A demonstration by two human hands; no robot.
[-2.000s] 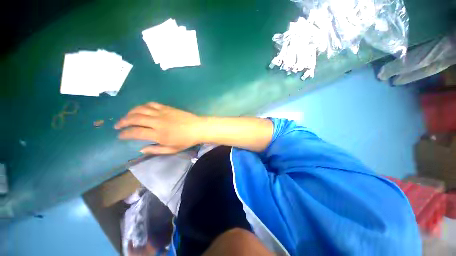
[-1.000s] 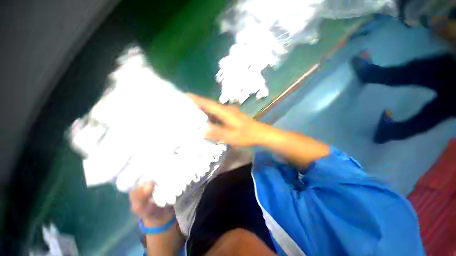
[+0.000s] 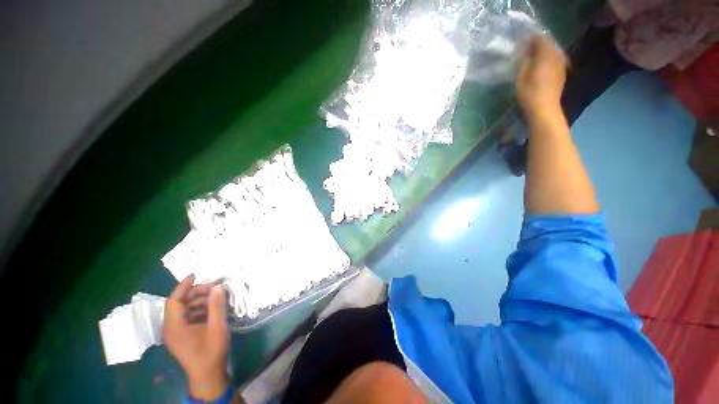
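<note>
A broad block of white bundled cables (image 3: pixel 264 237) lies on the green table, with a shallow clear edge, like a tray or bag, along its near side. My left hand (image 3: pixel 199 335) is at its near left corner, fingers apart and touching it. My right hand (image 3: pixel 544 79) is raised at the upper right, blurred, with its curled fingers on a crinkled clear poly bag (image 3: pixel 504 47). A tangled heap of white cables (image 3: pixel 366 173) lies partly inside clear plastic. White leaflets (image 3: pixel 130 331) lie fanned left of my left hand.
The green table's (image 3: pixel 303 102) near edge runs diagonally from the upper right. A grey curved surface (image 3: pixel 102 55) fills the upper left. Red crates (image 3: pixel 682 292) stand on the blue floor (image 3: pixel 473 252) at right. A dark shape, possibly a person's leg, is behind my right forearm.
The cable block, held up in both hands a second ago, now rests on the table. My right hand has left it and moved up right to the plastic. My left hand has loosened.
</note>
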